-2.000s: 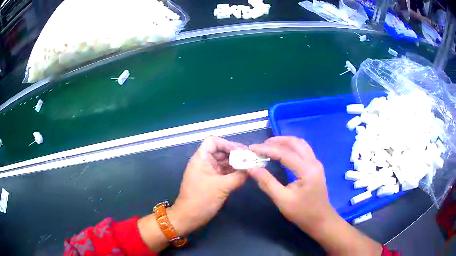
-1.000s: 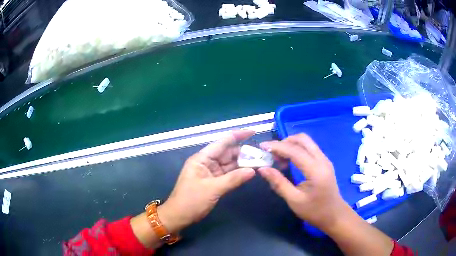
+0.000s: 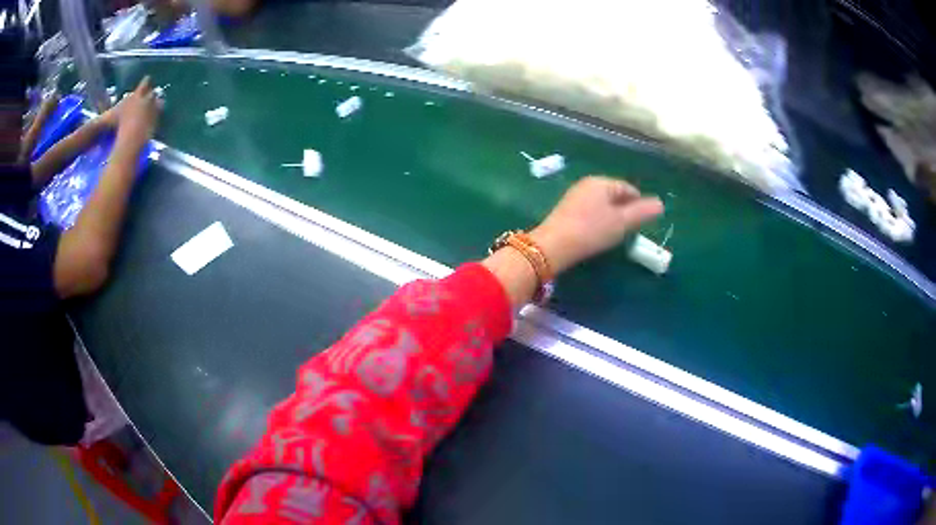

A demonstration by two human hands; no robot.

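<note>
My left hand (image 3: 600, 220), with an orange band at the wrist and a red patterned sleeve, reaches over the green conveyor belt (image 3: 431, 154). Its fingers are bunched and point right. A white stemmed sub-assembly (image 3: 653, 254) lies on the belt just below the fingertips, its thin stem pointing up. Whether the fingers touch it, or hold anything, cannot be told. Another stemmed sub-assembly (image 3: 547, 165) lies on the belt beyond my hand, and one more (image 3: 311, 163) farther left. My right hand is out of the picture.
A large clear bag of parts (image 3: 606, 62) and a loose far-side pile (image 3: 878, 207) lie beyond the belt. A white label (image 3: 202, 248) lies on the near bench. A blue tray corner (image 3: 888, 487) shows at bottom right. Another person's arm (image 3: 103, 205) reaches in at left.
The view has swung left. My hands have parted; my left hand has moved out over the belt and my right hand has left the picture. The small white work between them is gone from view.
</note>
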